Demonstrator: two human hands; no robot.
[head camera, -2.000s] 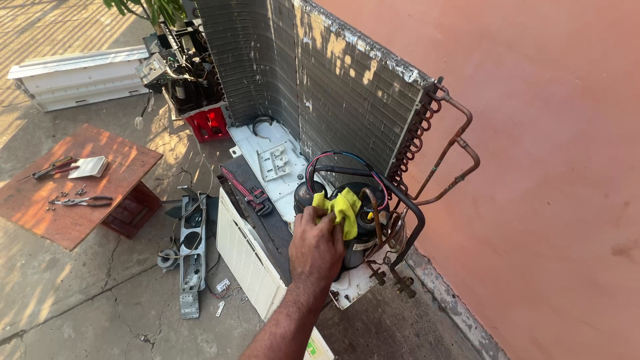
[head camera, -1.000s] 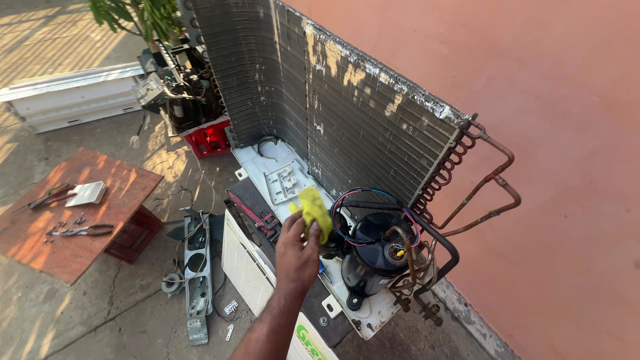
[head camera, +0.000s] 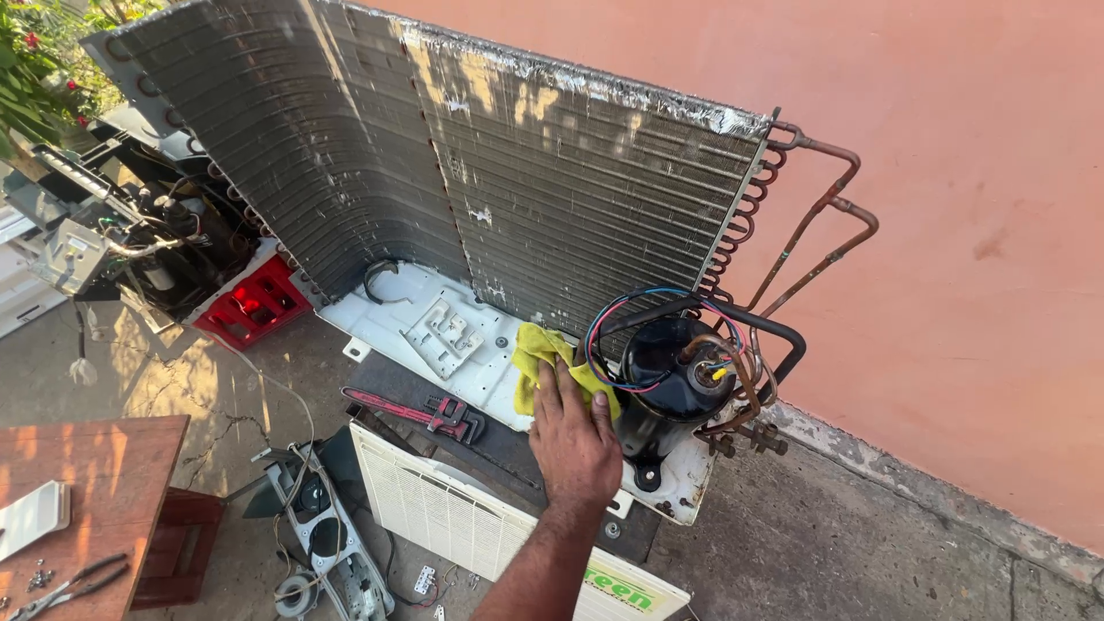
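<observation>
My right hand (head camera: 576, 444) presses a yellow cloth (head camera: 543, 366) onto the white metal base pan (head camera: 496, 379) of an air conditioner's outdoor unit, just left of the black compressor (head camera: 660, 379). Pink, blue and black wires loop from the compressor's top, beside bent copper pipes (head camera: 819, 207). Behind the cloth rises the tall finned condenser coil (head camera: 586, 190), its fins worn in patches. A loose white bracket (head camera: 444, 336) lies on the pan. On the dark board in front rests a red pipe wrench (head camera: 423, 414). My left hand is out of view.
A white grille panel (head camera: 448, 500) leans at the front. Lower left are a wooden table (head camera: 95, 457) with pliers (head camera: 78, 586) and a metal fan bracket (head camera: 332, 543) on the ground. A red crate (head camera: 259, 302) carries other machine parts. A pink wall (head camera: 975, 259) stands at right.
My right hand with the yellow cloth has gone from the compressor's top, to above the pan, and now down onto the pan. The view has moved closer.
</observation>
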